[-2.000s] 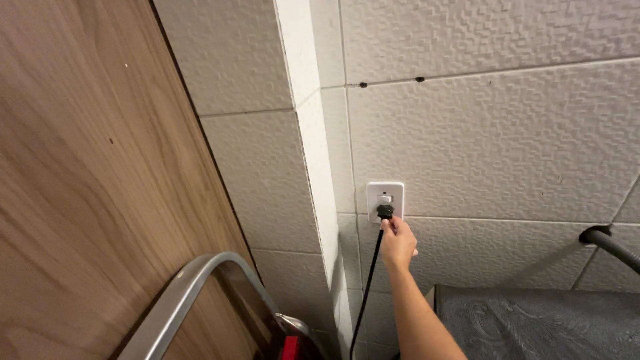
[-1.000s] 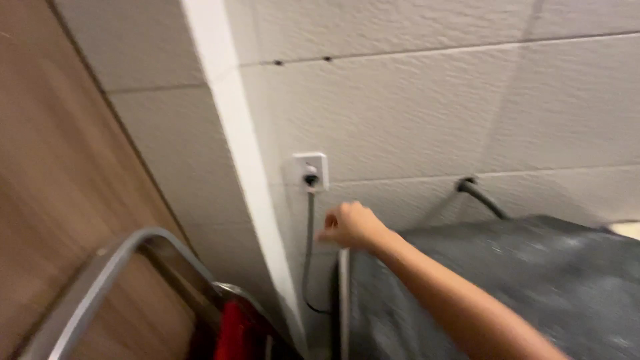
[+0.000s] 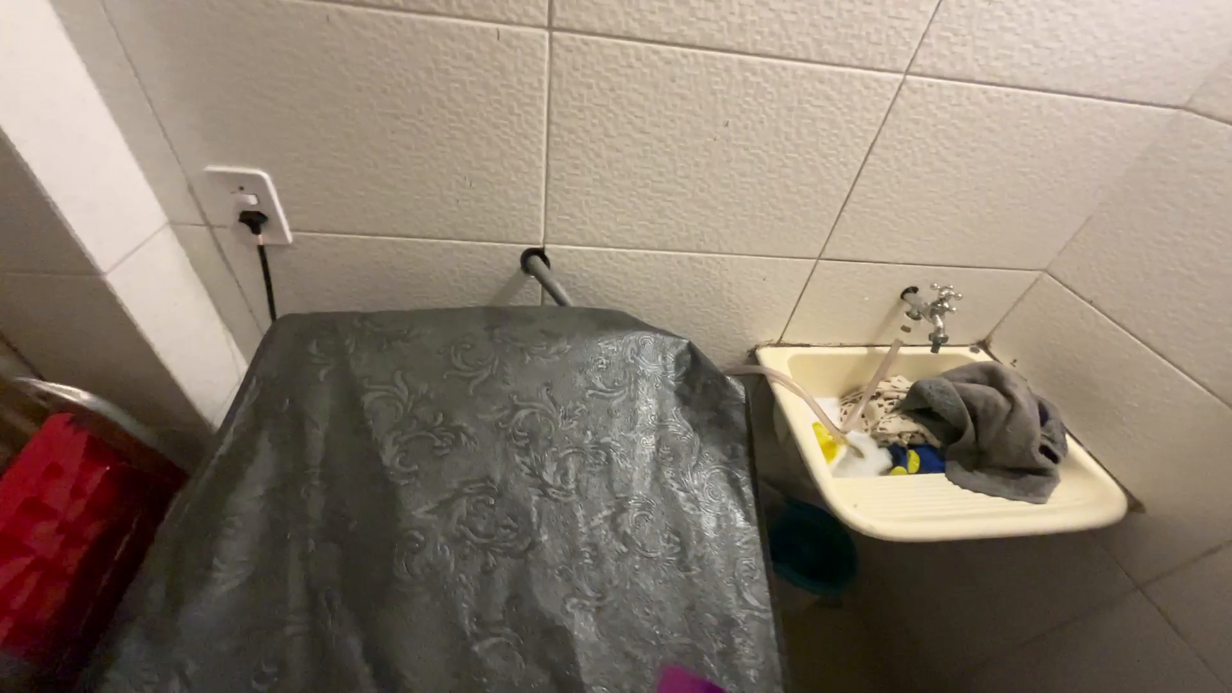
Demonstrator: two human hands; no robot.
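Note:
Neither my left hand nor my right hand shows in the head view. A black plug (image 3: 252,222) sits in the white wall outlet (image 3: 279,217) at the upper left, and its black cord (image 3: 268,284) drops behind a box-shaped thing under a dark grey embossed cover (image 3: 462,481). On the right, a cream laundry sink (image 3: 962,520) with a ribbed slope holds a grey cloth (image 3: 996,423), a patterned cloth (image 3: 881,409) and blue-and-yellow fabric (image 3: 914,460). A thin clear hose (image 3: 794,387) runs into it. What the cover hides cannot be seen.
A metal tap (image 3: 934,313) is on the wall above the sink. A grey pipe (image 3: 549,279) leaves the wall behind the cover. Below the sink is a teal bucket (image 3: 813,549). A red item (image 3: 58,520) stands at left; a small purple thing (image 3: 685,681) shows at the bottom edge.
The hand held the plug at the outlet, then was off it; now it is out of view. The view has swung right, bringing in the sink.

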